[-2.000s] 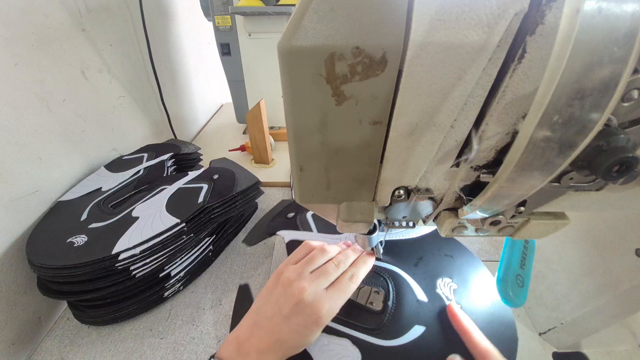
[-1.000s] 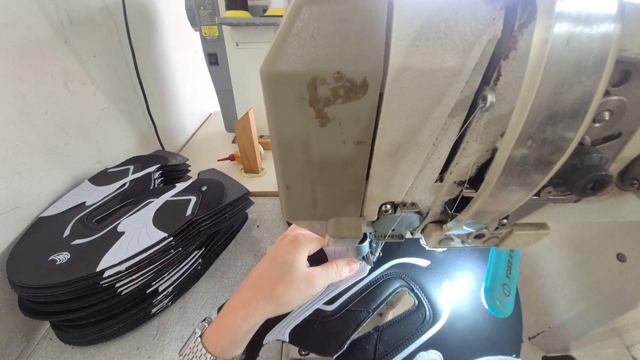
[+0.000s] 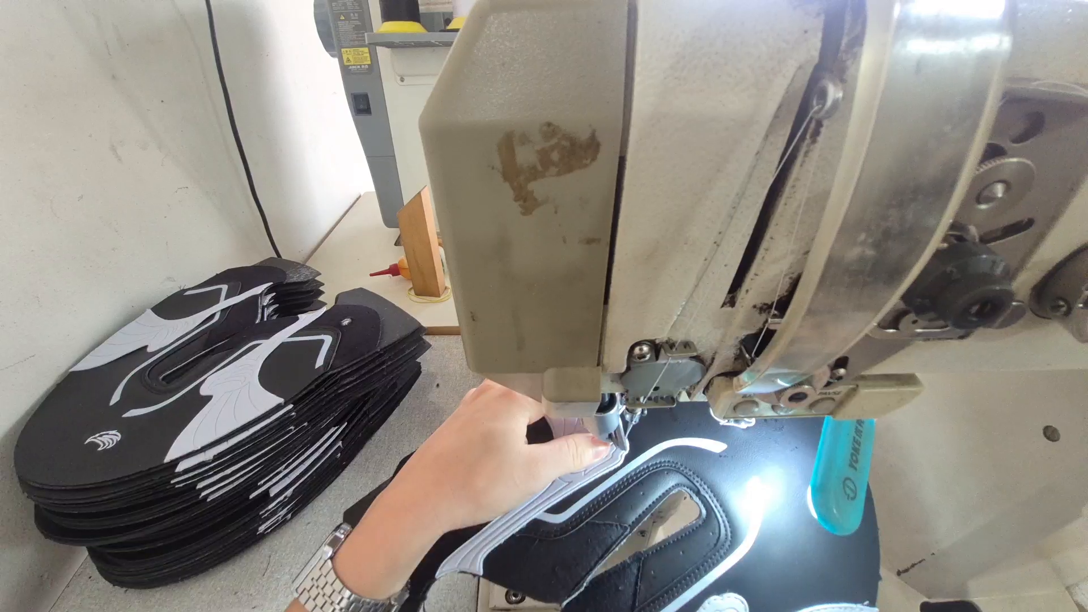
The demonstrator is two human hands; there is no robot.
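My left hand (image 3: 497, 455), with a metal-banded watch (image 3: 336, 578) on the wrist, lies on a black and white shoe upper (image 3: 816, 476), its thumb beside the presser foot (image 3: 610, 421) of an industrial sewing machine (image 3: 527, 195). The fingers press on the white overlay (image 3: 527, 501); their tips are partly hidden behind the machine head. The upper lies flat under the needle area, its central opening towards me and a bright light on its right part. My right hand is out of view.
A tall stack of similar black and white uppers (image 3: 246, 399) stands at the left by the wall. A turquoise blade-shaped piece (image 3: 841, 476) hangs at the right. Behind are a wooden block (image 3: 422, 246), a red-tipped bottle (image 3: 393, 269) and a grey machine (image 3: 370, 110).
The upper has turned under the needle, and my left hand has moved from on top of it to its left side. My right hand, on the upper two seconds ago, has left the view.
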